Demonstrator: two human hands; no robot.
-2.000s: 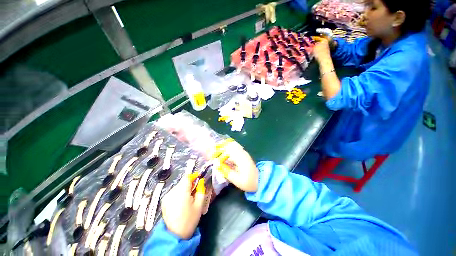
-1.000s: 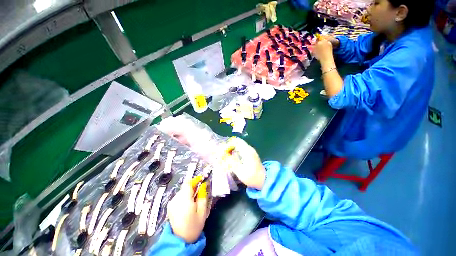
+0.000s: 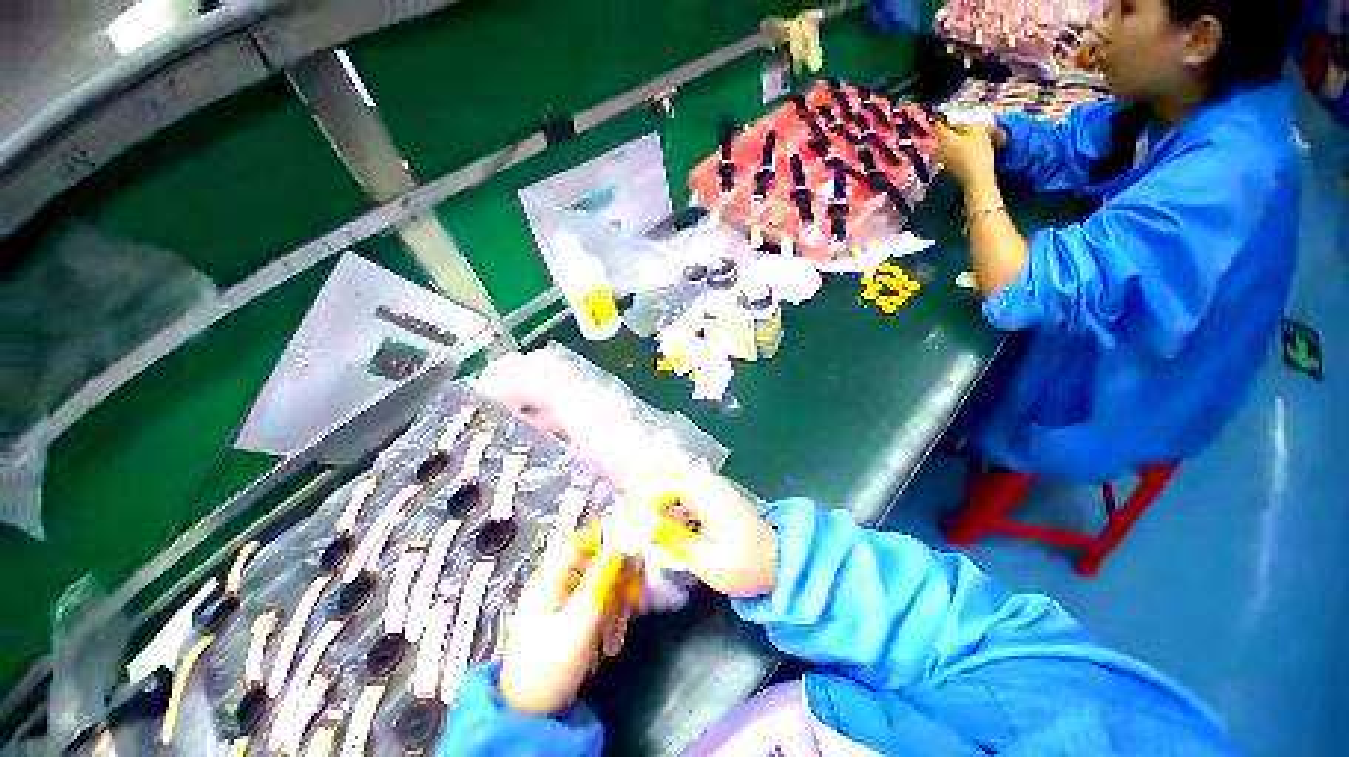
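Observation:
My left hand (image 3: 559, 618), with yellow-orange finger cots, is closed on a wristwatch, mostly hidden by fingers and glare; a pale strap end seems to show below the fingers. My right hand (image 3: 719, 533), also with finger cots, holds a white cloth (image 3: 636, 521) against it. The hands meet over the bench's front edge, at the right side of a dark tray. Rows of wristwatches with dark round cases (image 3: 494, 537) and cream straps lie there on a crinkled clear plastic sheet (image 3: 559, 462). A pale pink wrapped pad (image 3: 550, 396) lies behind the hands.
A white bottle with yellow label (image 3: 596, 308), small bottles (image 3: 762, 318), tissues (image 3: 712, 373) and a yellow pile of finger cots (image 3: 889, 289) stand or lie on the green bench (image 3: 829, 399). A person in blue (image 3: 1139, 281) sits at right by a pink tray of black-strapped watches (image 3: 811, 166).
My right hand has come down and in with the white cloth, closer to my left fingertips. The dark watch part seen earlier between my left fingers is now covered. The view has shifted slightly.

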